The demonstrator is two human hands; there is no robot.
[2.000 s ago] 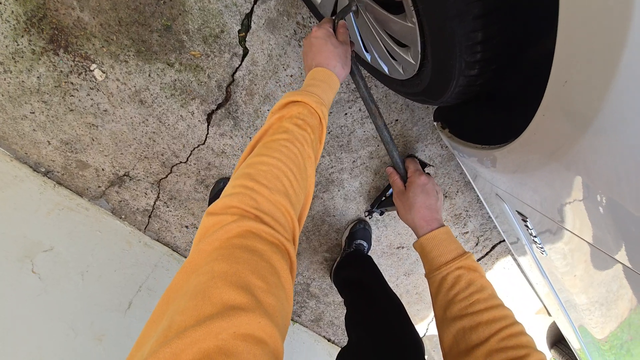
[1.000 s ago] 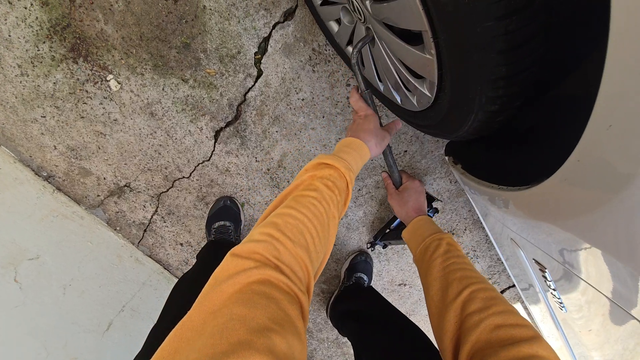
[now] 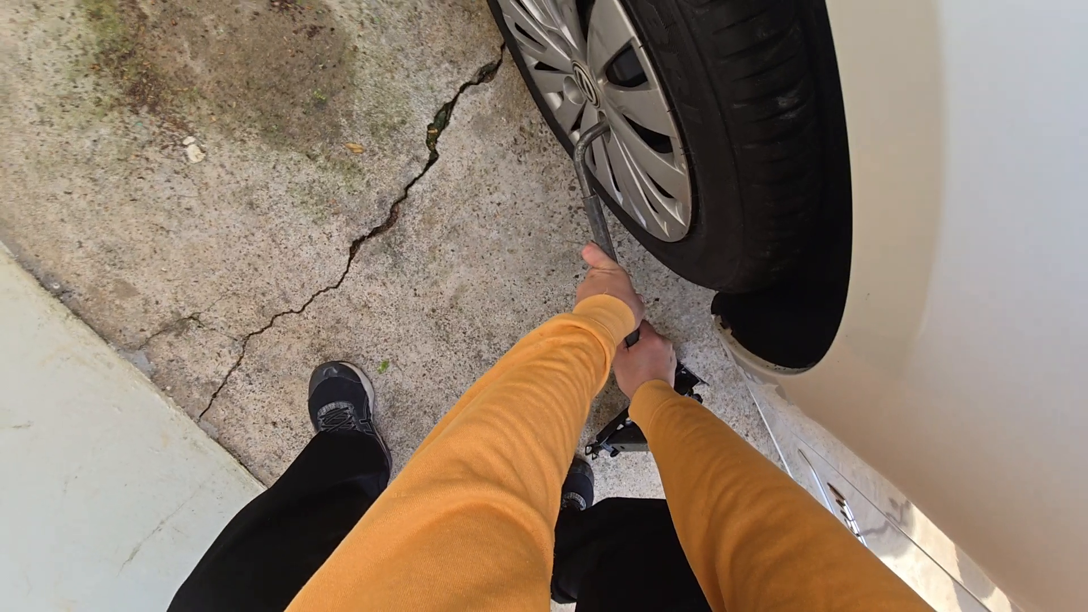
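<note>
A metal lug wrench (image 3: 597, 225) runs from the wheel cover (image 3: 637, 127) toward me; its bent end meets the cover just below the centre emblem, and its working tip is hidden. My left hand (image 3: 609, 282) is closed around the shaft, and my right hand (image 3: 645, 359) grips the near end just behind it. The two hands are close together. The wheel's black tyre (image 3: 756, 144) sits in the arch of the light-coloured car. Partly hidden by my right hand and sleeve, a black scissor jack (image 3: 625, 433) lies on the concrete.
The car body (image 3: 952, 255) fills the right side. A pale wall or ledge (image 3: 102, 459) borders the concrete floor (image 3: 476, 280) at the lower left, and a long crack (image 3: 350, 255) crosses the floor. My dark shoes (image 3: 340, 398) stand below the wheel.
My left hand was near the wrench's wheel end two seconds ago and has moved down the shaft, beside my right hand. It looked loosely open one second ago and is now closed around the shaft.
</note>
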